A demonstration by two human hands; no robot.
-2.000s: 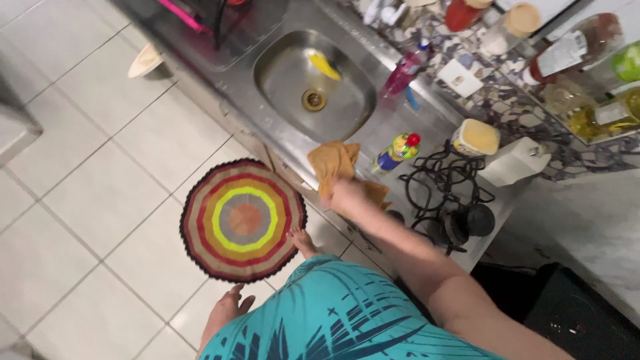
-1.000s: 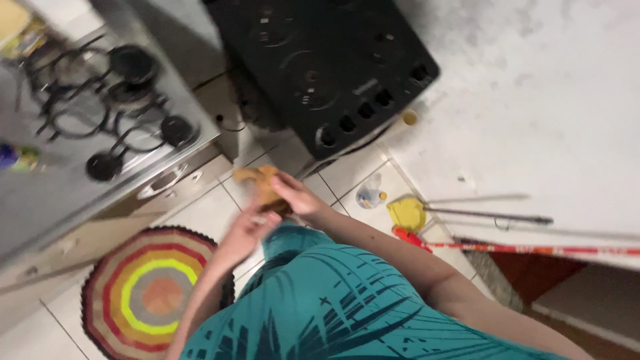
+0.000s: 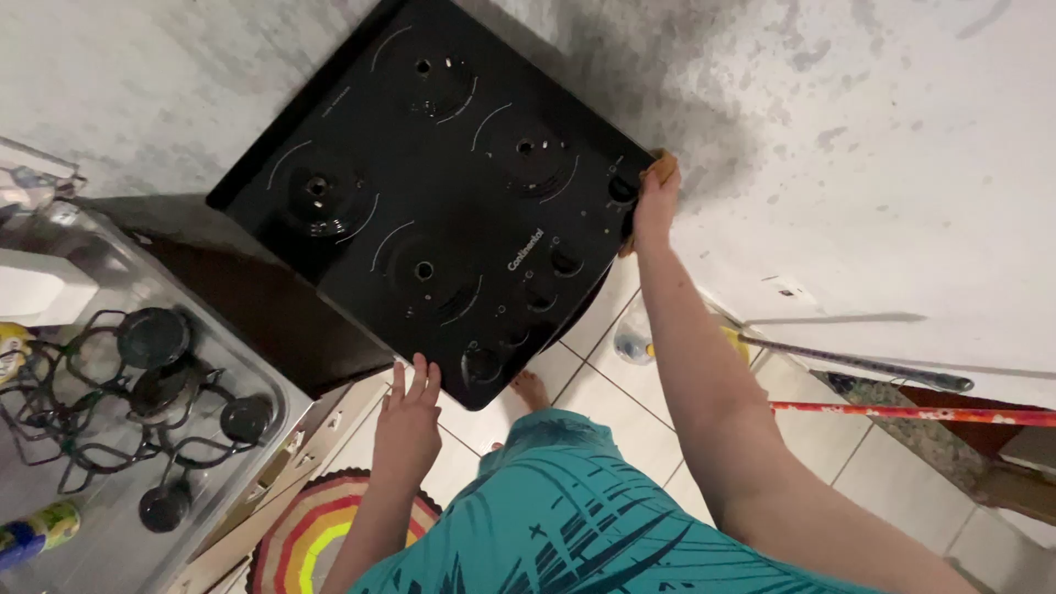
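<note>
A black Continental gas stove (image 3: 445, 190) stands in front of me, its glass top bare of grates and burner caps. My right hand (image 3: 657, 206) grips an orange-brown cloth (image 3: 662, 165) against the stove's right front corner, beside the knobs. The fingers of my left hand (image 3: 412, 404) are spread and touch the stove's left front edge; nothing is held in them. Black pan grates (image 3: 74, 371) and burner caps (image 3: 154, 337) lie on the steel counter at the left.
The steel counter (image 3: 256, 363) borders the stove's left side. A round striped rug (image 3: 285, 528) lies on the tiled floor. At the right are a clear plastic container (image 3: 634, 337), a dark pole (image 3: 858, 360), a red pole (image 3: 907, 413) and the stained wall (image 3: 866, 165).
The view has swung from the sink to the stove. My hands, together around the cloth one second ago, are now apart at the stove's front corners, the cloth in my right hand.
</note>
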